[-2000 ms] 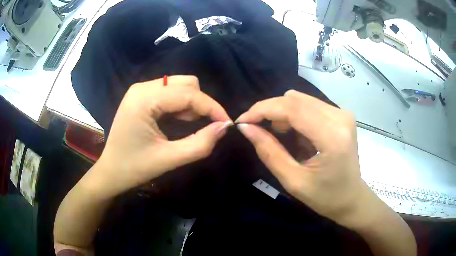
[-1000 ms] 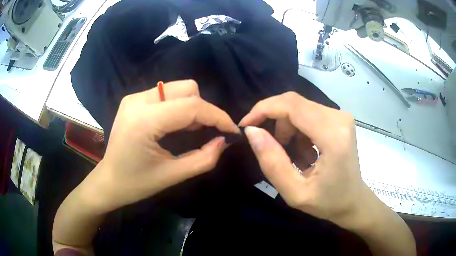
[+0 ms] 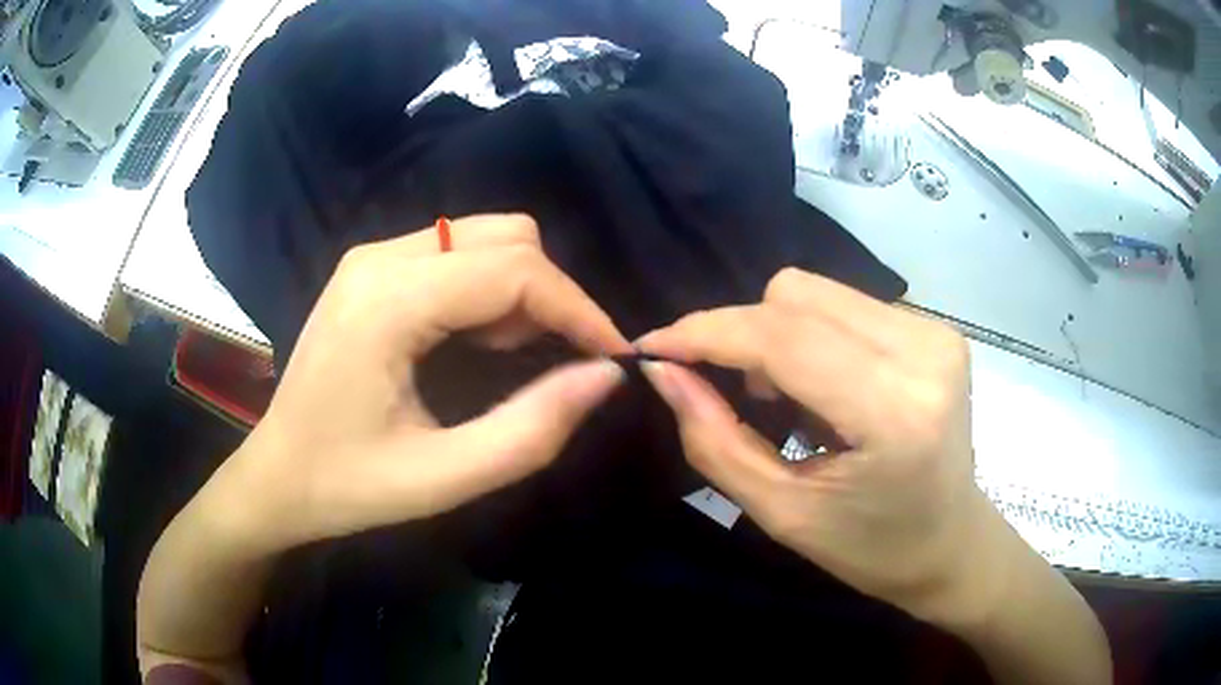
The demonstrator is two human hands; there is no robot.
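Observation:
A dark garment (image 3: 629, 187) is spread over the table's left part and hangs down over the lap. My left hand (image 3: 442, 388) and my right hand (image 3: 837, 428) meet fingertip to fingertip above it, thumb against index finger on each. They pinch a tiny dark piece of the garment between them; its exact shape is hidden by the fingertips. A red band is on a finger of my left hand. A small white label (image 3: 712, 505) shows below my right hand. A white-grey patterned patch (image 3: 536, 70) lies at the garment's top.
The sewing machine head (image 3: 1058, 67) is at upper right, its presser foot (image 3: 857, 134) over the white machine bed (image 3: 964, 254). A long thin grey rod (image 3: 1011, 194) and thread snips (image 3: 1127, 250) lie on the bed. Another machine (image 3: 87, 67) stands at upper left.
The fingertips have shifted slightly, and my left thumb has closed back up to the index finger. My right hand's fingers sit a little lower. The patterned patch has shifted slightly and shows more.

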